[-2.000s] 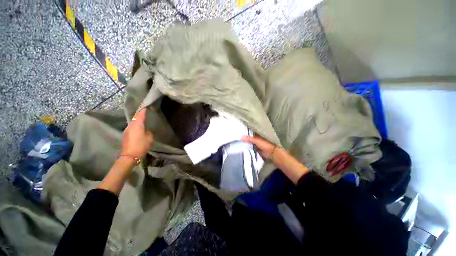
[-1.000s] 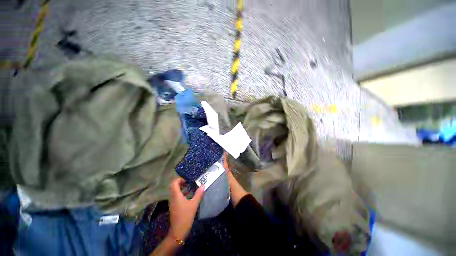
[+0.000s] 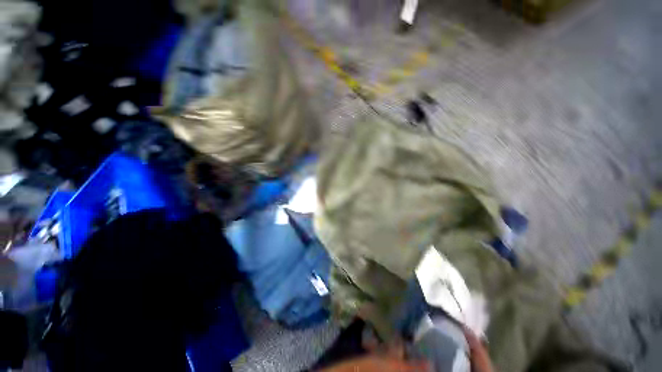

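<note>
The view is blurred. A small bundle of cut denim pieces (image 3: 438,340), grey-blue and dark blue with a white piece (image 3: 444,287) on top, is at the bottom, right of centre. My left hand (image 3: 388,362) is at its left side, cut off by the bottom edge. My right hand (image 3: 477,352) shows only as blurred fingers on its right side. The bundle is between both hands, in front of a slumped khaki-green woven sack (image 3: 406,196). Most of both hands is hidden.
Larger blue denim bundles (image 3: 279,265) with white labels lie left of the sack. Blue crates (image 3: 120,185) and black fabric (image 3: 149,290) are at the left. Another khaki sack (image 3: 279,109) stands at the back. Yellow-and-black tape (image 3: 613,258) marks the floor at the right.
The view has swung left, bringing the crates and black fabric into sight. The small bundle and my hands now appear lower and further right; the tied sack with red-handled scissors is out of view.
</note>
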